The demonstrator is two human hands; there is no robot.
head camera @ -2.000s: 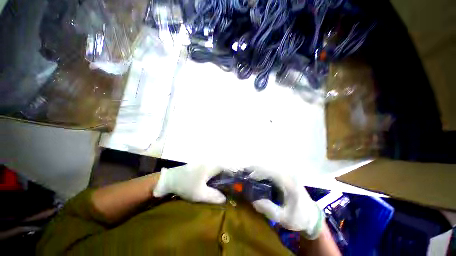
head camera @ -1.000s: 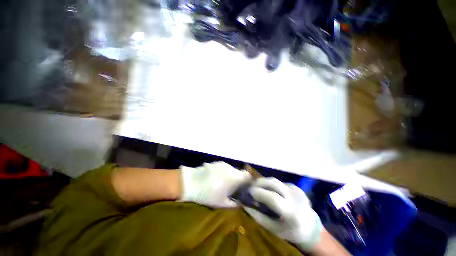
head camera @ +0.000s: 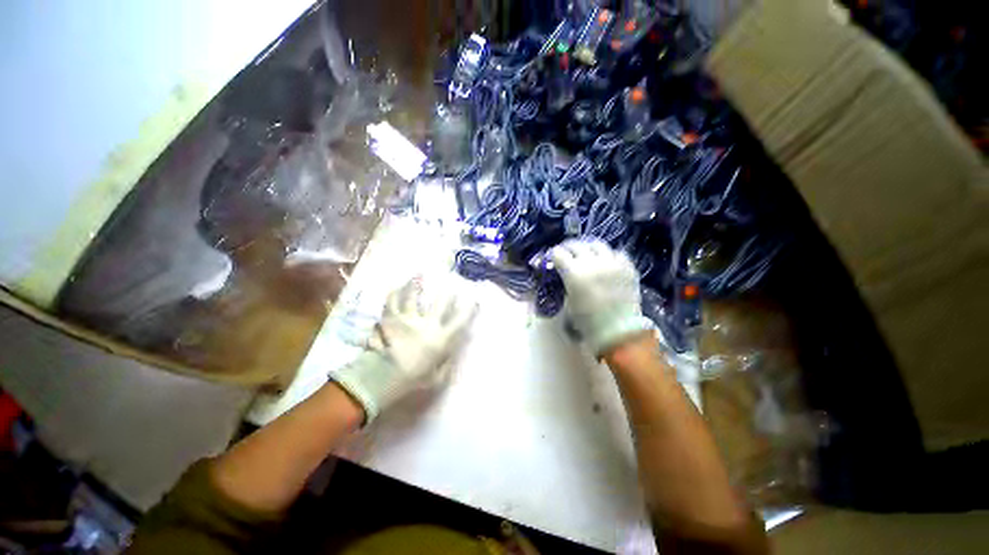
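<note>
My left hand (head camera: 421,334), in a white knit glove, lies over the white table top (head camera: 493,396) with its fingers spread and nothing seen in it. My right hand (head camera: 594,286), also gloved, is at the front edge of the heap of dark coiled cables (head camera: 629,179). Its fingers are curled at a dark coiled bundle (head camera: 550,291); whether they grip it is unclear. Another dark coil (head camera: 493,271) lies just left of that bundle. Dark units with orange-red marks (head camera: 637,103) lie within the heap.
Crumpled clear plastic film (head camera: 293,184) spreads at the left. A small bright white rectangle (head camera: 397,151) lies between the film and the cables. A brown cardboard flap (head camera: 846,184) stands at the right. More clear plastic (head camera: 765,401) lies at the lower right.
Both hands have moved from near my body forward over the table and apart. The dark orange-marked unit they held is no longer in them. The view now shows more of the cable heap.
</note>
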